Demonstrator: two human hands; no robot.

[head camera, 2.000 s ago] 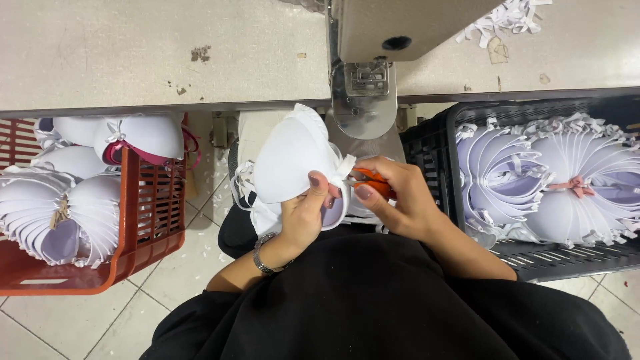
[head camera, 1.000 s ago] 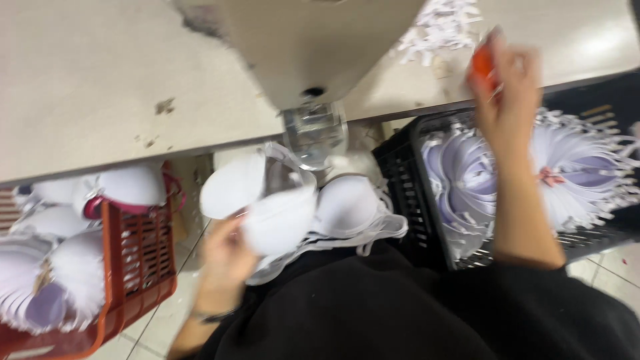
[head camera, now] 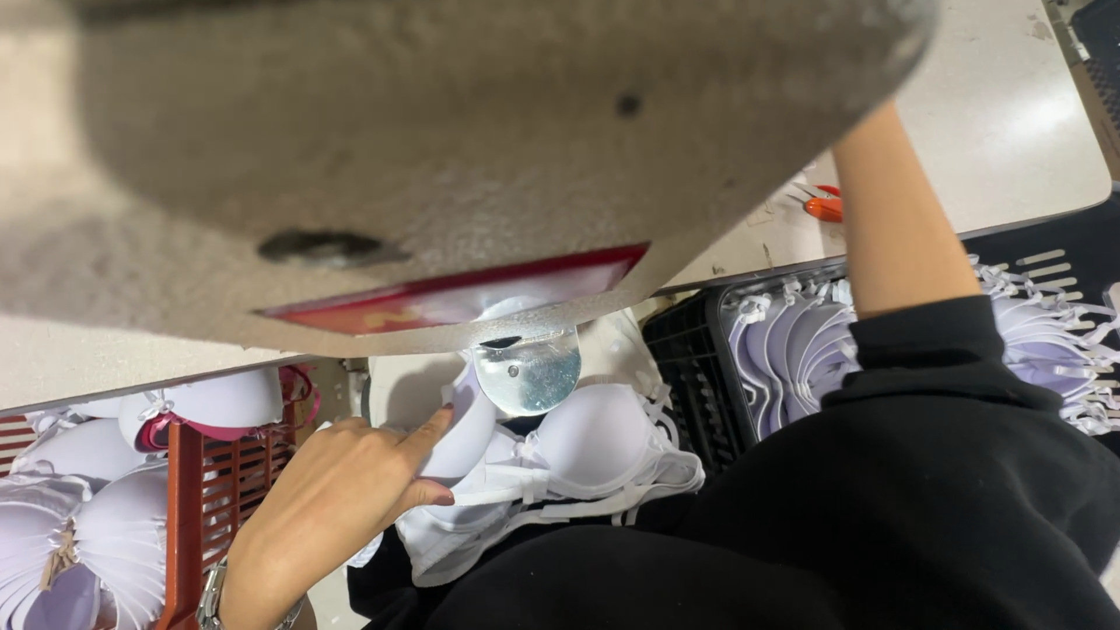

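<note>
My left hand (head camera: pixel 350 490) is closed around the edge of a white bra (head camera: pixel 464 429), thumb and index finger on one moulded cup. The bra's other cup (head camera: pixel 595 437) lies to the right, over the black cloth on my lap. A round metal plate (head camera: pixel 529 372) of the sewing machine touches or nearly touches the held cup. My right forearm reaches up past the machine head, which hides the hand. Orange-handled thread snips (head camera: pixel 822 206) lie on the table beside that forearm.
The large machine head (head camera: pixel 437 157) fills the upper view above the pale table (head camera: pixel 989 114). A red plastic crate (head camera: pixel 184 516) with white bras stands at left, a black crate (head camera: pixel 691 376) of stacked white bras at right.
The orange tool, in my right hand in both earlier frames, now lies on the table. My right hand has gone behind the machine head. The view has shifted strongly towards the machine.
</note>
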